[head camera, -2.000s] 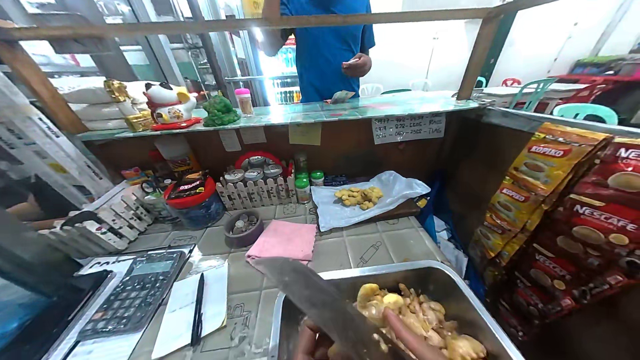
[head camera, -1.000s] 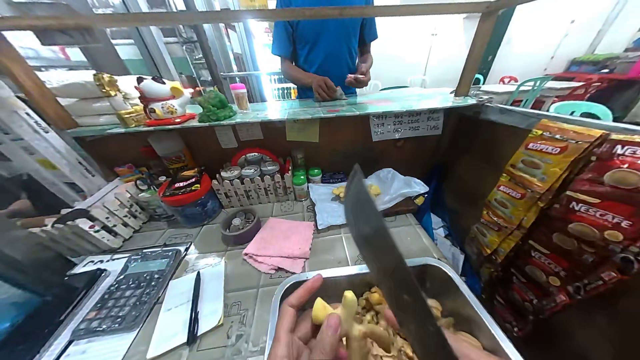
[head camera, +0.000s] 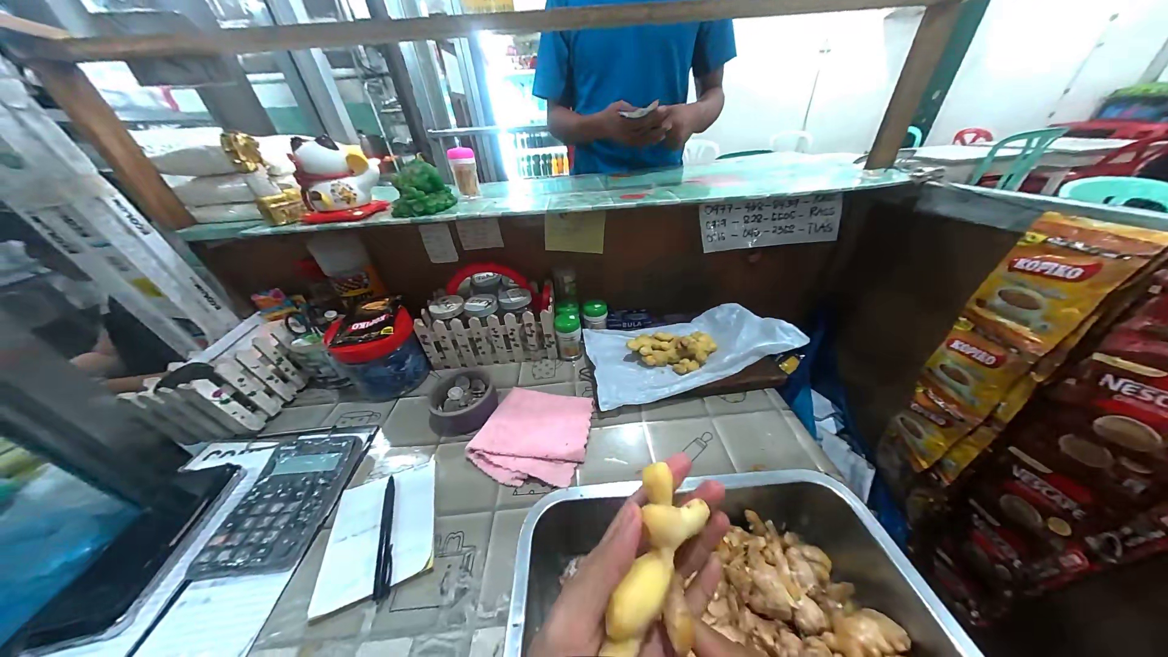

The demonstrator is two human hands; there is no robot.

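Raised over the near tray, my left hand point(head camera: 584, 584) is closed around a peeled, knobbly piece of ginger root point(head camera: 639, 593), with the thumb on its left and the fingers behind and to its right. Beneath and beside the hand, many pieces of ginger point(head camera: 785, 584) lie in a rectangular metal tray point(head camera: 821, 478). My right hand cannot be made out, and no knife shows. More ginger point(head camera: 673, 350) rests on a white plastic sheet point(head camera: 630, 381) beyond the tray. A folded pink cloth point(head camera: 534, 438) lies on the tiled counter, left of that sheet.
A calculator point(head camera: 283, 502), a notepad point(head camera: 347, 547) with a black pen point(head camera: 385, 538) and a tape roll holding coins point(head camera: 463, 401) are at left. Jars stand behind. Coffee sachets point(head camera: 1022, 292) hang at right. Across the raised ledge point(head camera: 776, 182), a person point(head camera: 630, 91) holds something small.
The large knife blade seen across the tray earlier is out of view. The ginger in my left hand is now raised nearer the tray's middle. The person opposite has brought both hands together above the ledge.
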